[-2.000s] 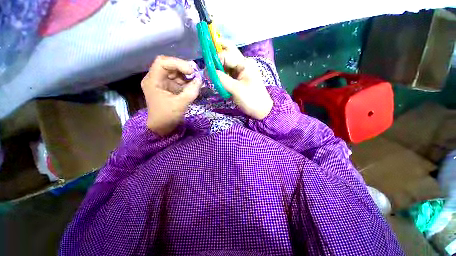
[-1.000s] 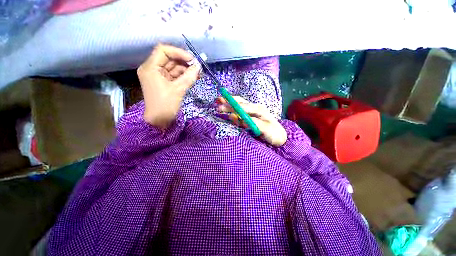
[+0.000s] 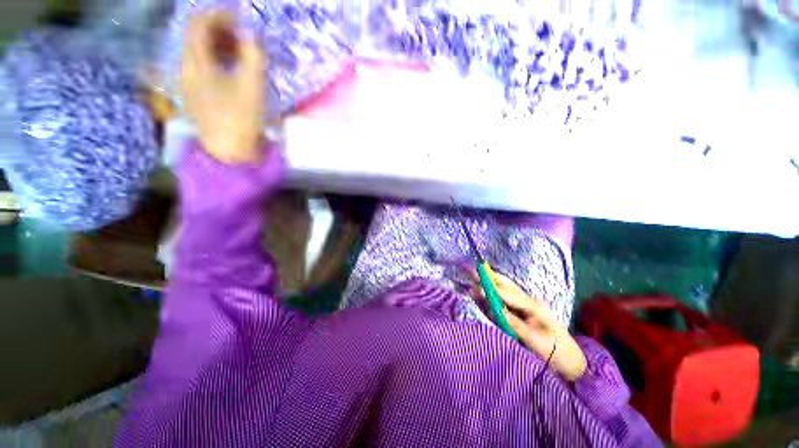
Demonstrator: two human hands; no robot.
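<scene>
My left hand [image 3: 224, 87] is blurred, raised over the table's left part beside purple-and-white pieces; I cannot tell whether it holds anything. My right hand [image 3: 530, 319] rests over the patterned lap cloth [image 3: 412, 241] and holds the scissors [image 3: 496, 299] by their green and yellow handles, with the dark blades pointing up toward the table edge. The pile of purple-and-white pieces [image 3: 526, 52] is spread on the white tabletop [image 3: 394, 140]. A red-pink mat [image 3: 328, 94] lies partly under the pieces.
A bulging clear bag of purple pieces [image 3: 83, 131] is at the far left, below table level. A red plastic stool [image 3: 714, 394] stands at the lower right on the green floor [image 3: 613, 262]. A brown cardboard box [image 3: 285, 241] is under the table. Small dark bits [image 3: 696, 143] lie on the table at right.
My left hand has moved up and left from beside the scissors to over the table. My right hand with the scissors appears lower right. The view has shifted, showing more pile and the left bag.
</scene>
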